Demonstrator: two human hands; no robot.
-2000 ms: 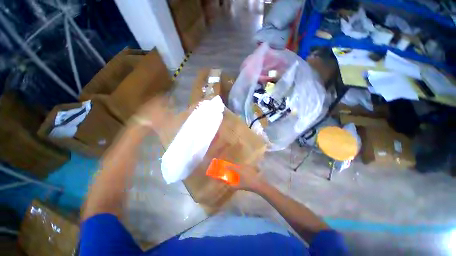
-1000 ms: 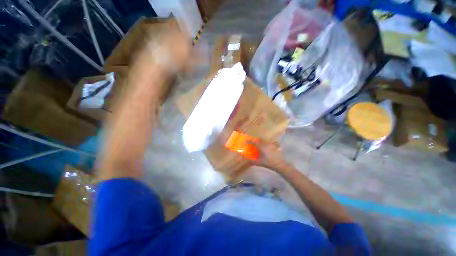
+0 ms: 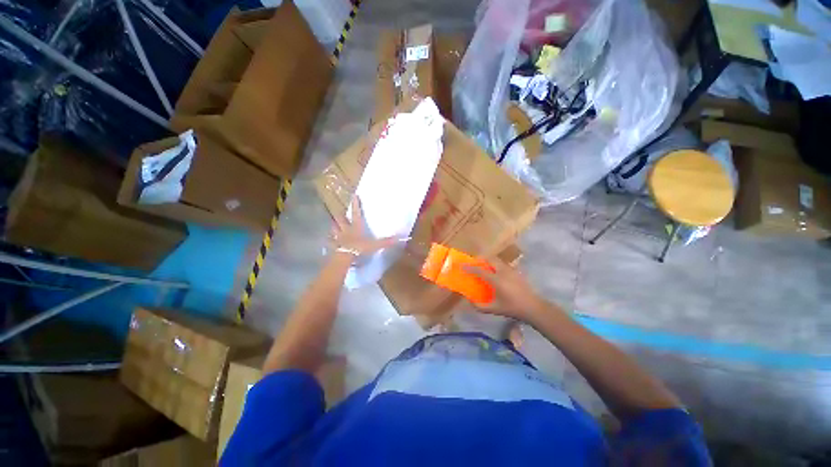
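Note:
A white mailing bag [image 3: 401, 169], folded into a long packet, lies slantwise on a closed brown carton [image 3: 487, 196]. Its near end reaches past the carton's left side. My left hand [image 3: 363, 241] is at the bag's near left edge, with the thumb across the bag and the fingers along the edge; its grip is partly unclear. My right hand [image 3: 510, 287] is closed around an orange tape dispenser [image 3: 456, 272] at the carton's near right side, just right of the bag. The dispenser covers some of my right fingers.
Open cartons [image 3: 264, 96] stand at the left, one with a printed white bag [image 3: 167, 171] inside. A labelled carton [image 3: 416, 68] is just beyond the work carton. A clear plastic sack [image 3: 583, 119] and a yellow-topped stool [image 3: 692, 188] stand at the right. More cartons [image 3: 182, 365] are at the lower left.
My left hand has come down from the upper left onto the bag's near end. My right hand still holds the orange dispenser. The view has tilted downward.

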